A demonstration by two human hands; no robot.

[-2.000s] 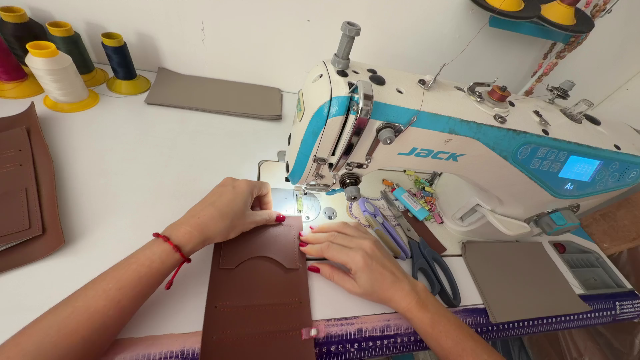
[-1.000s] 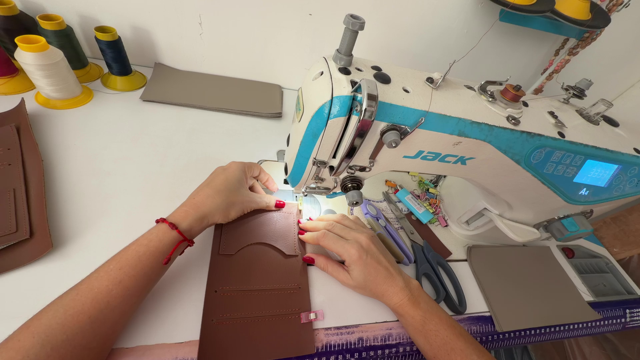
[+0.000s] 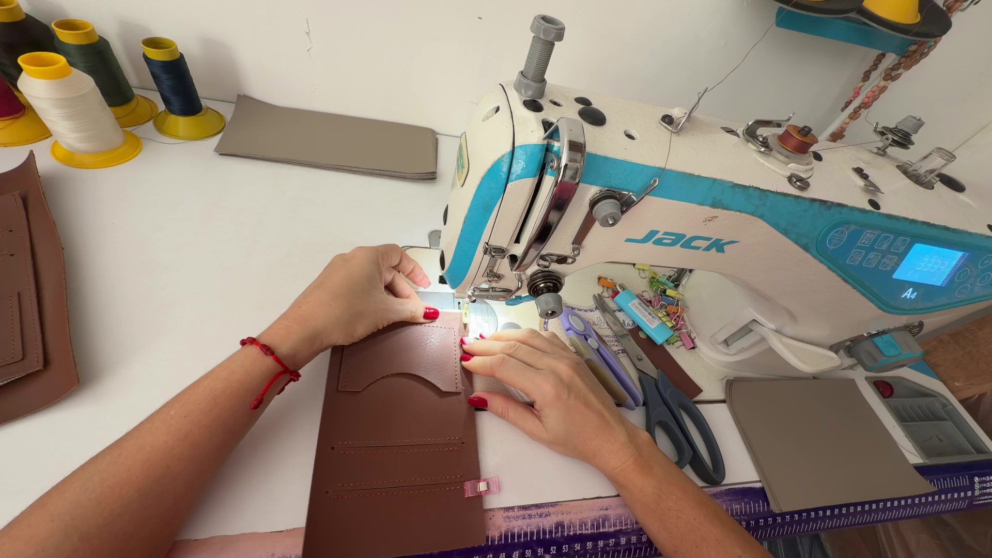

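Note:
A long brown leather panel (image 3: 395,418) lies under the head of a white and blue Jack sewing machine (image 3: 697,209). On its upper part sits a brown leather pocket piece (image 3: 407,353) with a curved lower edge and red stitching. My left hand (image 3: 360,294), with a red cord bracelet at the wrist, pinches the upper edge of the leather near the needle area. My right hand (image 3: 542,387) rests its fingertips along the right edge of the leather. A pink clip (image 3: 481,487) grips that edge lower down. The needle tip is hard to make out in the bright light.
Grey-handled scissors (image 3: 674,418), purple thread snips (image 3: 597,353), a blue lighter (image 3: 643,314) and several small clips lie right of my right hand. Grey-brown sheets lie behind (image 3: 333,139) and at right (image 3: 821,442). Thread cones (image 3: 77,112) and brown leather pieces (image 3: 39,294) are at left.
The brown leather has moved slightly away from me, toward the back of the machine. My left hand's fingers have shifted on its upper edge; my right hand remains at the right edge.

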